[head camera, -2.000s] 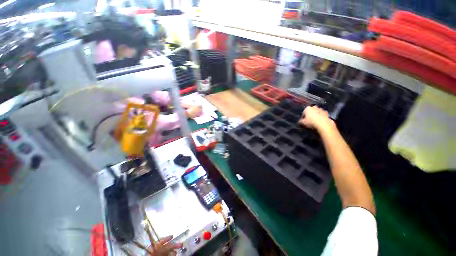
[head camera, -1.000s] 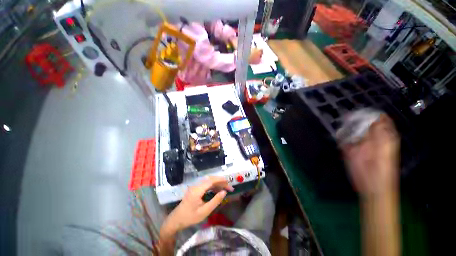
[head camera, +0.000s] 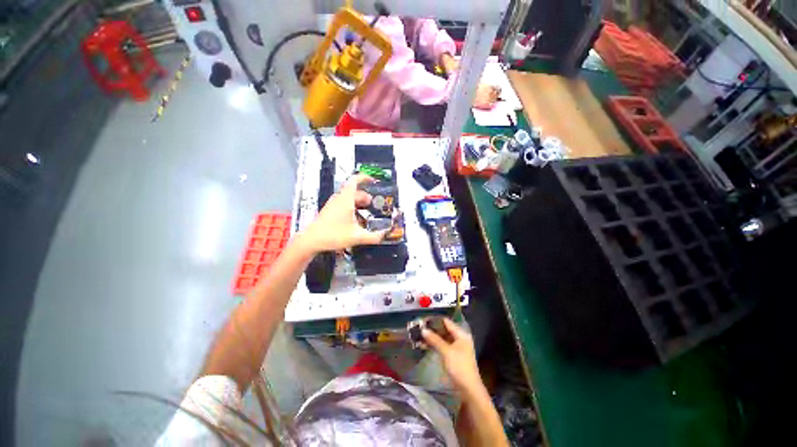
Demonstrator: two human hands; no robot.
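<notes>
The black fixture (head camera: 381, 256) with copper-coloured details lies on the machine's white base plate (head camera: 349, 303). My left hand (head camera: 339, 218) is over its left side, thumb and fingers spread around a dark piece with a round face (head camera: 379, 202). Whether the fingers grip it is unclear. My right hand (head camera: 452, 342) is in front of the machine's front edge, its fingertips closed on a small dark and silver unit (head camera: 418, 332). The handheld tester (head camera: 443, 234) lies right of the fixture, its screen lit. A green piece (head camera: 374, 172) is at the fixture's far end.
A yellow press head (head camera: 336, 85) hangs above and behind the fixture. A black elongated holder (head camera: 321, 253) stands left of it. A small black block (head camera: 426, 176) lies behind the tester. The large foam tray (head camera: 642, 236) is on the right bench. A person in pink (head camera: 398, 79) is behind.
My left hand has moved from the machine's front edge up to the fixture. My right hand has moved left from the foam tray to the machine's front, with a unit in its fingers.
</notes>
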